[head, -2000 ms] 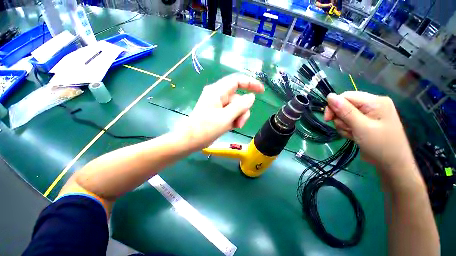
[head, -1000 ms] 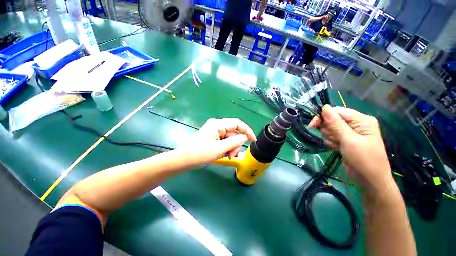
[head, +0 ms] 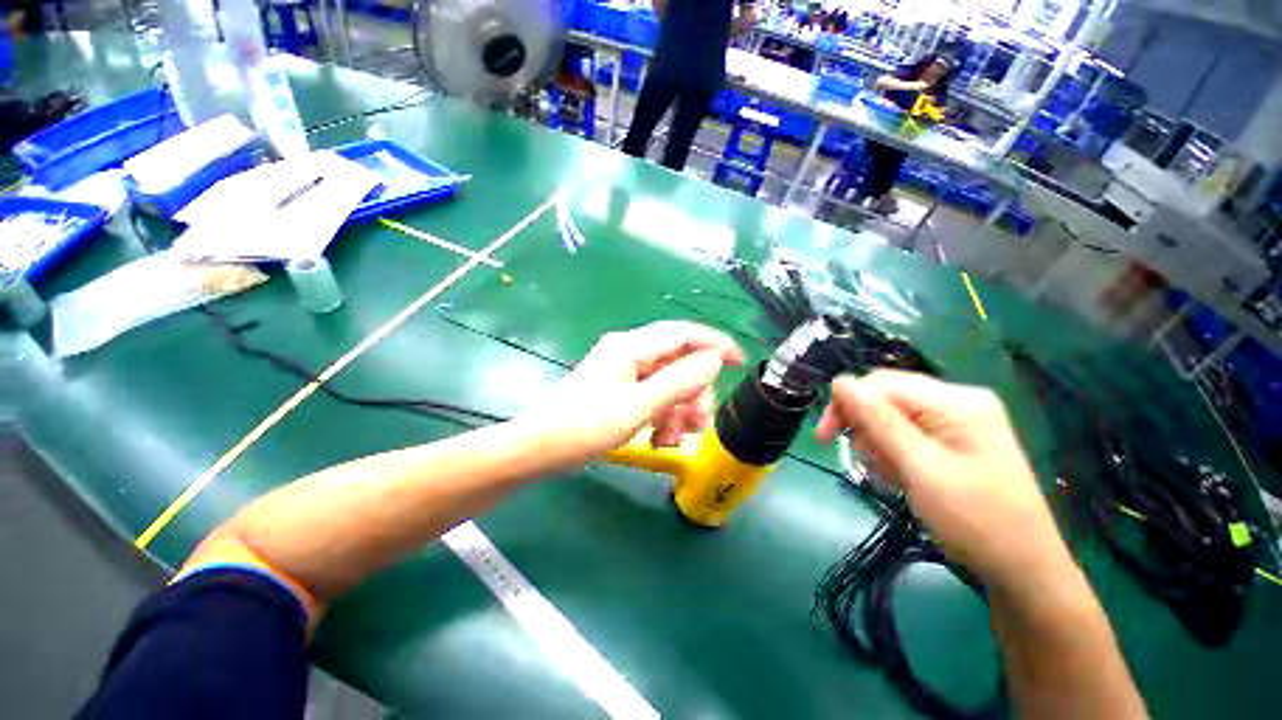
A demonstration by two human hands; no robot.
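Note:
My right hand [head: 935, 457] pinches a black wire bundle [head: 900, 598] near its end. The bundle's ends, with whitish tips, show just above and beside the heat gun's nozzle; contact cannot be told. The rest of the bundle hangs to a coil on the bench at lower right. The yellow and black heat gun [head: 724, 457] stands nozzle up between my hands. My left hand [head: 654, 387] is beside the gun's left side, fingers curled and apart, nothing visible in it. A steel ruler [head: 541, 612] lies in front of the gun.
Blue trays [head: 422, 186], paper sheets [head: 281, 208], a plastic bag [head: 134, 298] and a pale roll [head: 315, 286] are at left. More black cables [head: 1174, 528] lie at right and behind the gun. Thin strips [head: 568, 225] lie at the back. Two people and a fan [head: 492, 49] are beyond the bench.
My right hand has moved left and down, bringing the wire ends from upright at right to the gun's nozzle. My left hand first lowered toward the gun and stays beside it. The view has shifted.

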